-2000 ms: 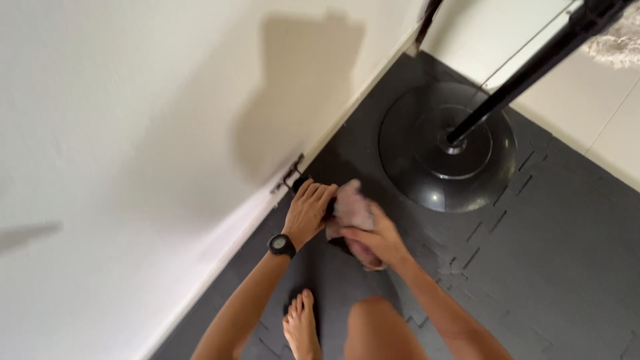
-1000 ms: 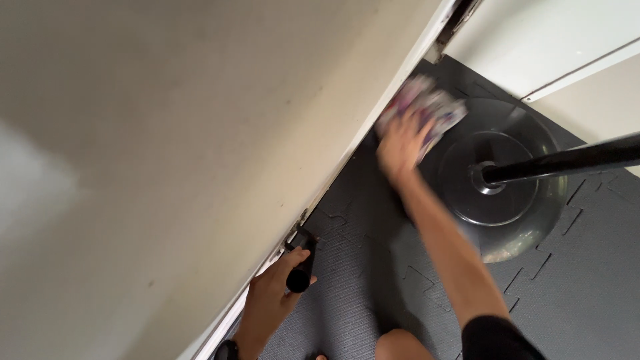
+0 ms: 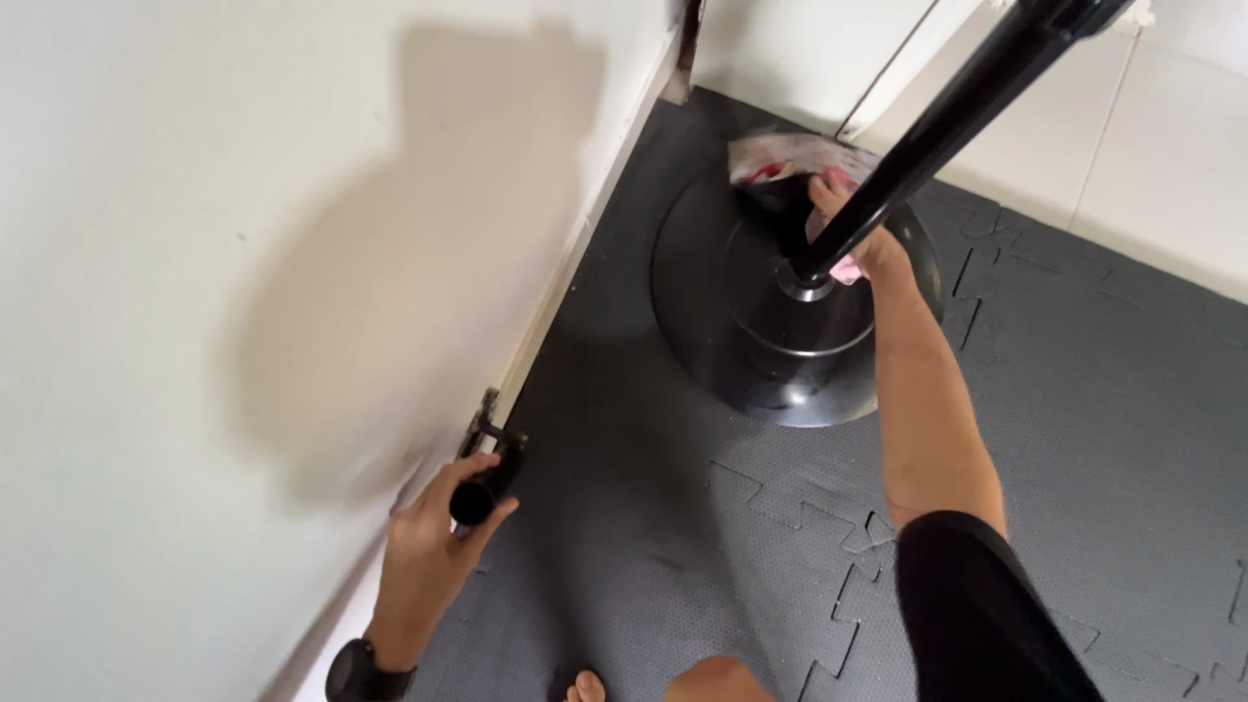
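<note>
My right hand (image 3: 858, 229) holds a pinkish patterned cloth (image 3: 799, 156) against the far side of a round black stand base (image 3: 780, 375), partly hidden behind the slanting black pole (image 3: 926, 141). At the lower left, my left hand (image 3: 439, 536), with a black watch on its wrist, grips a short black cylindrical part (image 3: 475, 499) beside a black metal fitting (image 3: 487, 419) low at the wall's edge. What the cylinder belongs to cannot be told.
Dark interlocking foam mats (image 3: 663, 546) cover the floor. A pale wall or panel (image 3: 322, 244) runs along the left, and light tiles (image 3: 1160, 166) lie beyond the mats. My bare toes (image 3: 587, 686) and a knee (image 3: 720, 681) show at the bottom.
Two seconds ago both hands were together near the wall fitting. My right hand has since moved with the cloth to the base's far side, while my left hand has taken hold of the black cylinder.
</note>
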